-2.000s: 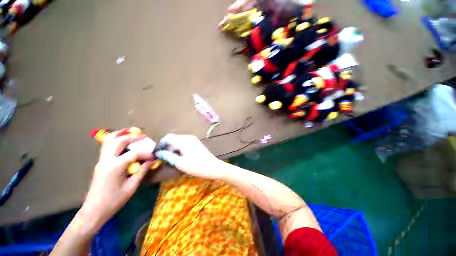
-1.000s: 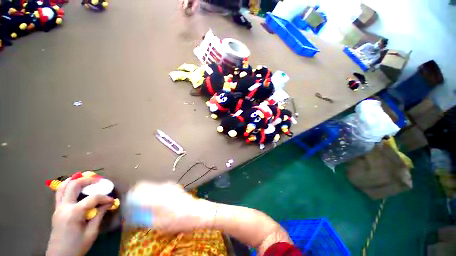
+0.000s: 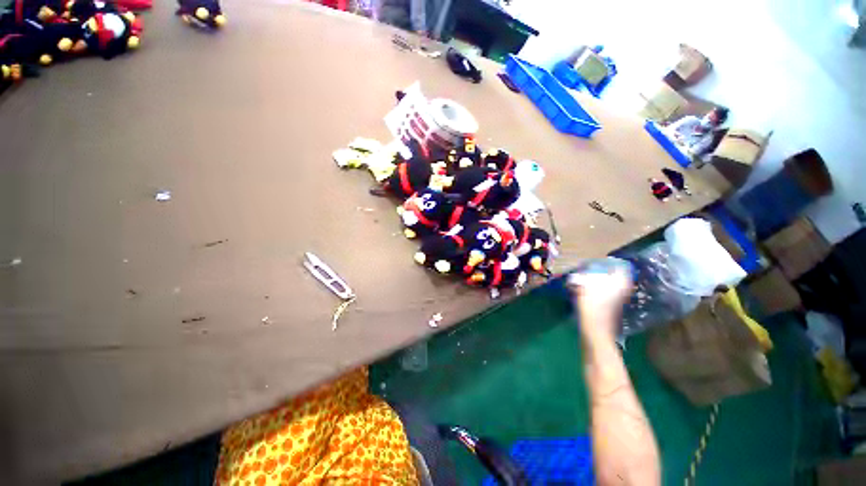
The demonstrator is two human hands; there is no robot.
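Note:
My right hand [image 3: 604, 283] is stretched out to the right, past the table edge, and is blurred. A pale blue patch shows at its fingers; I cannot tell if it holds anything. My left hand is not in view. A pile of plush penguins [image 3: 475, 214], black with red scarves and yellow feet, lies on the brown table [image 3: 237, 190] to the left of my right hand. The thread snips [image 3: 328, 274], pale with a short string, lie on the table near its front edge.
A label roll [image 3: 451, 118] and yellow packets [image 3: 366, 157] lie behind and beside the pile. More penguins [image 3: 106, 33] lie at the far left. A blue crate [image 3: 551, 97] stands at the back. A plastic bag [image 3: 698, 256] and a carton [image 3: 712, 351] are at the right.
My right hand has swung far out to the right. My left hand and the penguin it held have gone out of view. The dark thread loops near the table's front edge no longer show.

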